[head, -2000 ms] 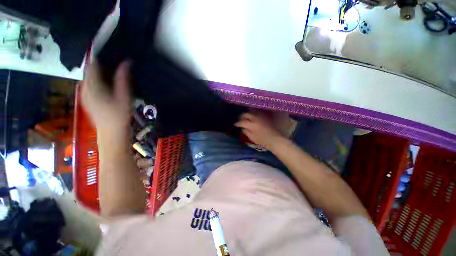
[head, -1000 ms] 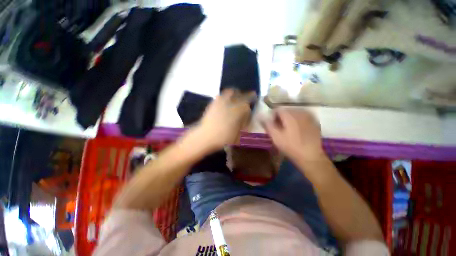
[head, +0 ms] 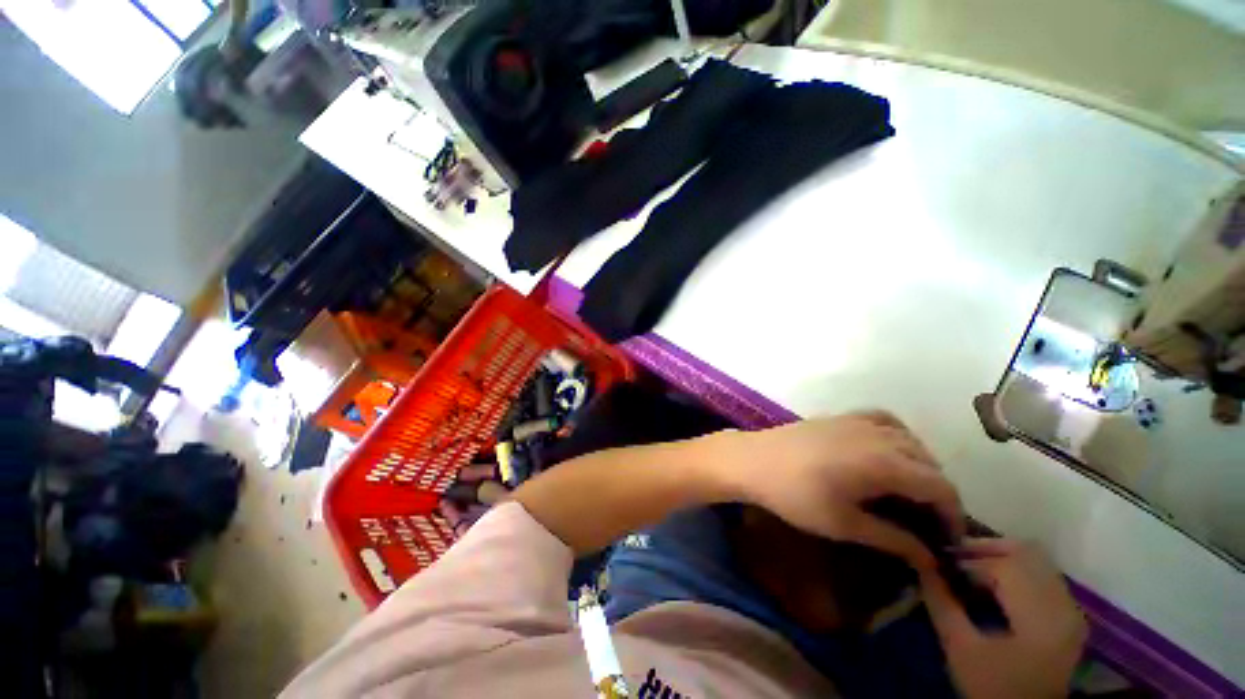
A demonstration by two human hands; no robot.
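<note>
My left hand (head: pixel 853 478) and my right hand (head: pixel 1013 615) are close together at the purple table edge, low right of centre. Both hold a black fabric piece (head: pixel 915 516), mostly hidden by the fingers; more dark fabric (head: pixel 649 417) shows beyond my left forearm. Two long black fabric strips (head: pixel 765 164) lie on the white table (head: pixel 956 246) at the upper centre, their near ends by the purple edge. The sewing machine's shiny throat plate (head: pixel 1072 362) is at the right, apart from my hands, with part of the machine head (head: pixel 1201 287) above it.
A red plastic crate (head: pixel 396 485) with several spools (head: pixel 526 423) stands left of my lap. Another sewing machine (head: pixel 478 68) stands beyond the strips. Orange items (head: pixel 369 396) and dark bundles (head: pixel 123 505) are at the left. A white stick (head: pixel 597 642) is before my chest.
The view has turned left, so the strips and crate appear farther right. My hands have moved from above the table to its near edge, with the black piece drawn down from the tabletop.
</note>
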